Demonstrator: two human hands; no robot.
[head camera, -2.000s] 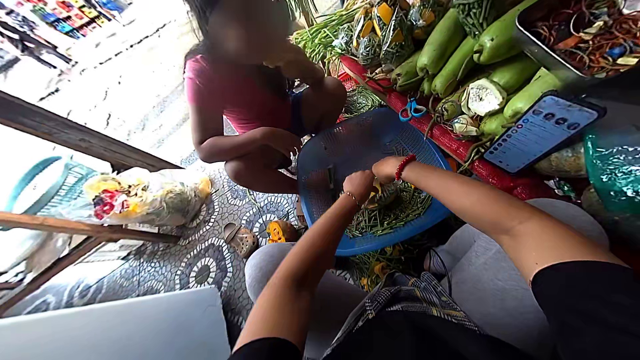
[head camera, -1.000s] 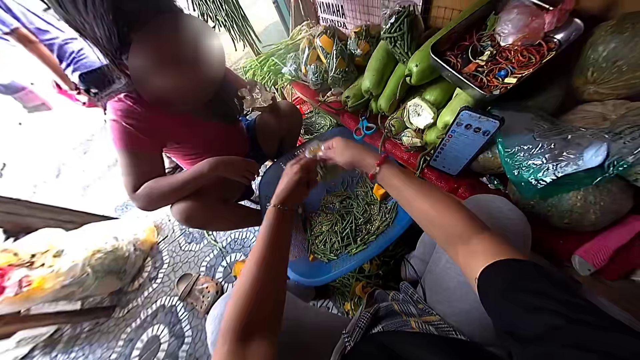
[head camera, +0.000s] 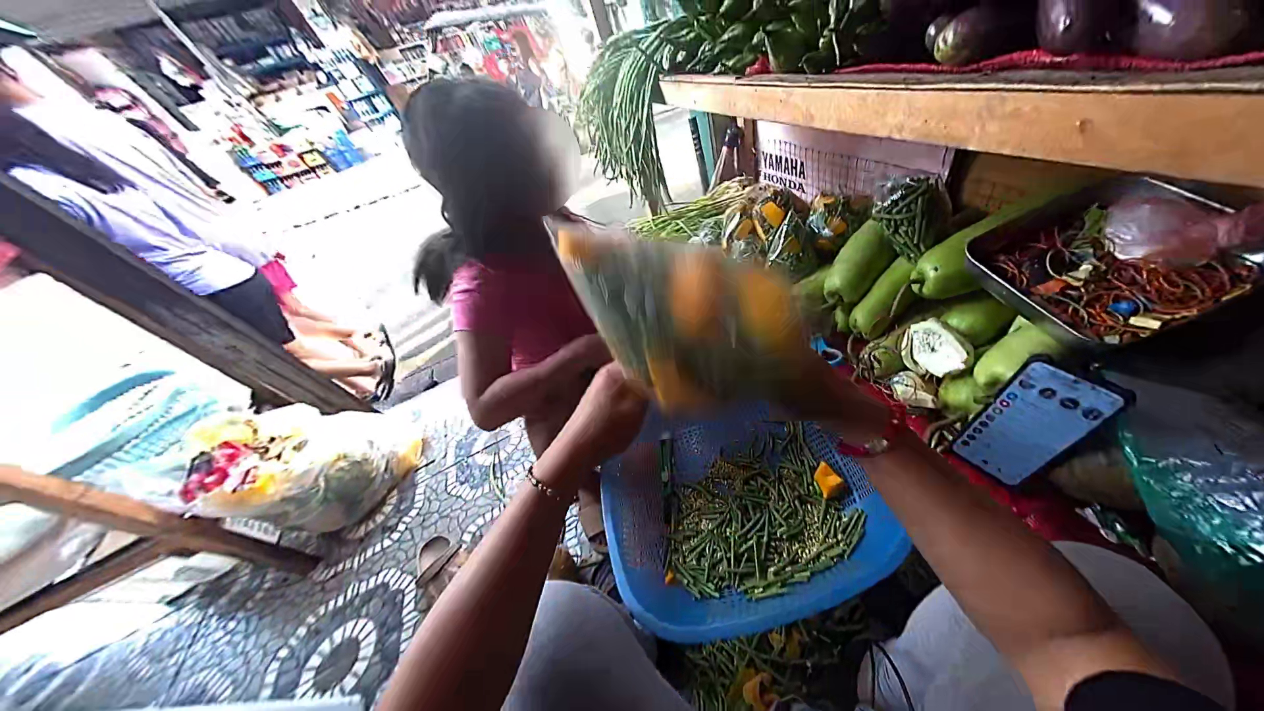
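A clear plastic bag of orange squash pieces and green vegetables (head camera: 691, 316), blurred by motion, is held up above a blue plastic basket (head camera: 760, 620). My left hand (head camera: 604, 415) is closed on the bag's lower left corner. At the bag's right side is my right hand (head camera: 825, 390), blurred and partly hidden, so its fingers cannot be made out. Cut green beans (head camera: 755, 533) lie in the basket, with an orange squash piece (head camera: 829, 481) on them at the right.
A person in a pink shirt (head camera: 523, 306) is just beyond the basket. At right are bottle gourds (head camera: 869, 267), a metal tray of rubber bands (head camera: 1106, 296) and a phone (head camera: 1037, 420). A wooden shelf (head camera: 938, 114) juts out above. Another filled plastic bag (head camera: 306, 474) lies at left.
The filled bag is now held up between my hands, above the basket. The person in pink, crouching and facing the basket earlier, is now more upright and turned away. The view has swung upward.
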